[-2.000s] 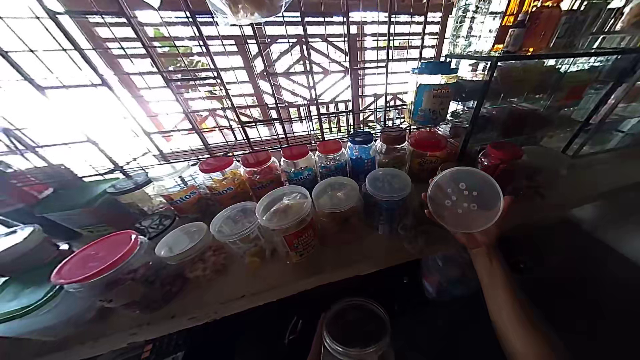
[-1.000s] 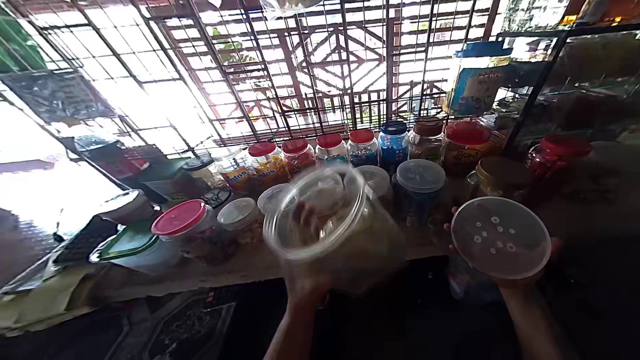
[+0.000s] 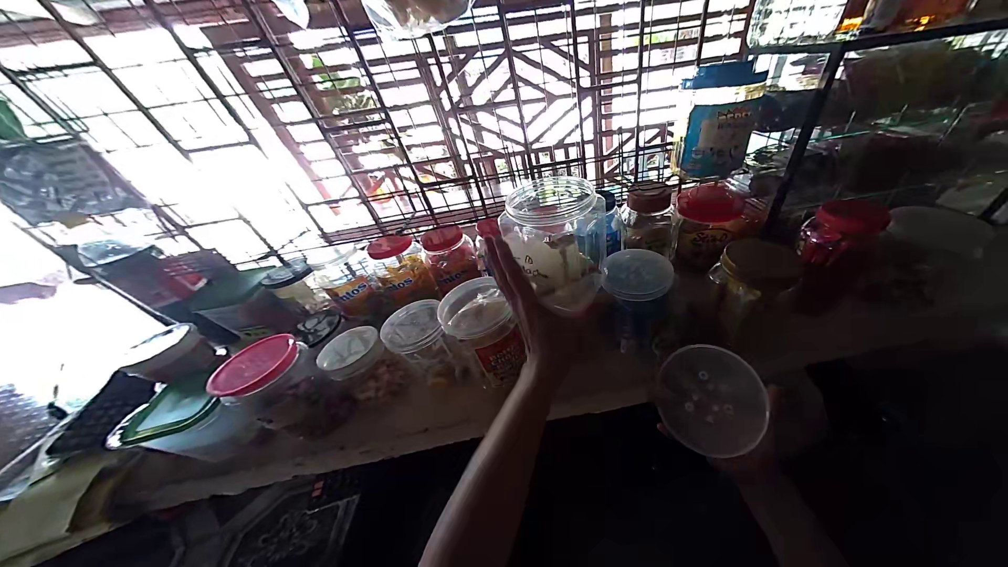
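Observation:
My left hand (image 3: pixel 535 315) grips a large clear plastic jar (image 3: pixel 555 244) from its near left side. The jar is upright and lidless, with whitish contents and some handwriting on its wall, and it is held among the jars on the ledge. In my right hand (image 3: pixel 748 449), low at the right, is a round translucent plastic lid (image 3: pixel 713 401) with small ring marks. A jar with a translucent lid (image 3: pixel 637 276) stands just right of the large jar, and a clear-lidded jar with a red label (image 3: pixel 484 331) is close to the left of my left wrist.
Red-capped candy jars (image 3: pixel 398 272) line the back by the metal window grille (image 3: pixel 441 118). A pink-lidded tub (image 3: pixel 252 366) and a green-rimmed container (image 3: pixel 169 413) stand at left. A yellow-lidded jar (image 3: pixel 757 268), a red-lidded jar (image 3: pixel 846 224) and a glass case (image 3: pixel 906 118) are at right.
The large open jar, low at the front two seconds ago and tilted in my left hand one second ago, is now upright farther back among the jars. My right hand still holds the lid.

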